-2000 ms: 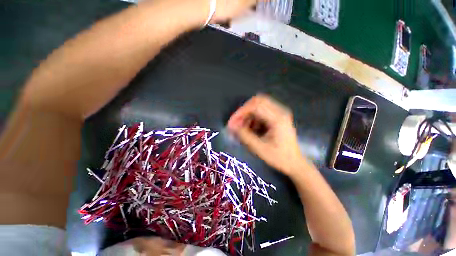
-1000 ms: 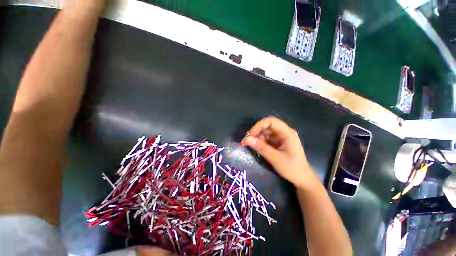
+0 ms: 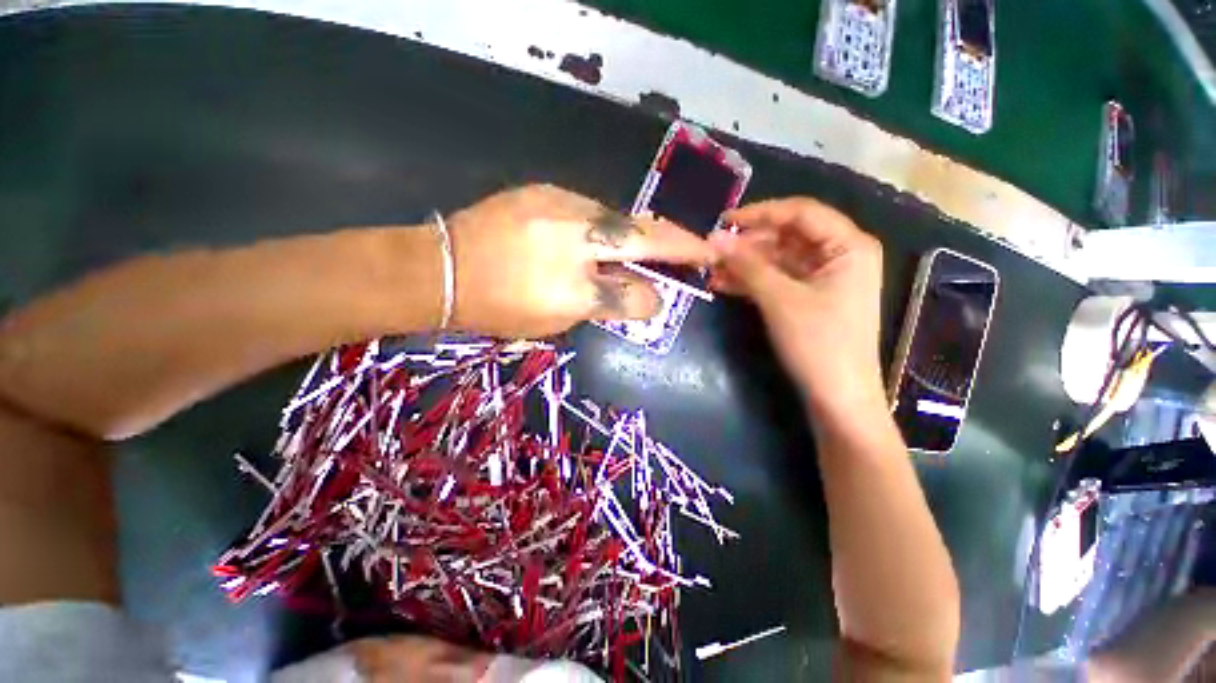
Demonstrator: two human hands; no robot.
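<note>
A keypad phone assembly [image 3: 694, 184] lies on the dark tabletop in front of me, its red-edged screen end away from me and its whitish keypad end nearer. My left hand [image 3: 560, 260] reaches across it from the left, with a thin white strip [image 3: 671, 279] at its fingers over the phone's middle. My right hand [image 3: 800, 274] is at the phone's right edge, thumb and index finger pinched together; what they pinch is too small to tell. The fingertips of both hands meet there. A large loose pile of red, white and silver strips [image 3: 467, 494] lies nearer to me.
A smartphone [image 3: 944, 350] lies at the right. A single strip [image 3: 740, 642] lies right of the pile. Beyond the chipped white rail [image 3: 800, 127], several phone units stand on the green belt. A white roll [image 3: 1096, 354] and cables are at the right edge, with part of another person below.
My left hand has come back from the belt side, and a keypad phone now lies under my hands. My right hand has moved up and right to meet it.
</note>
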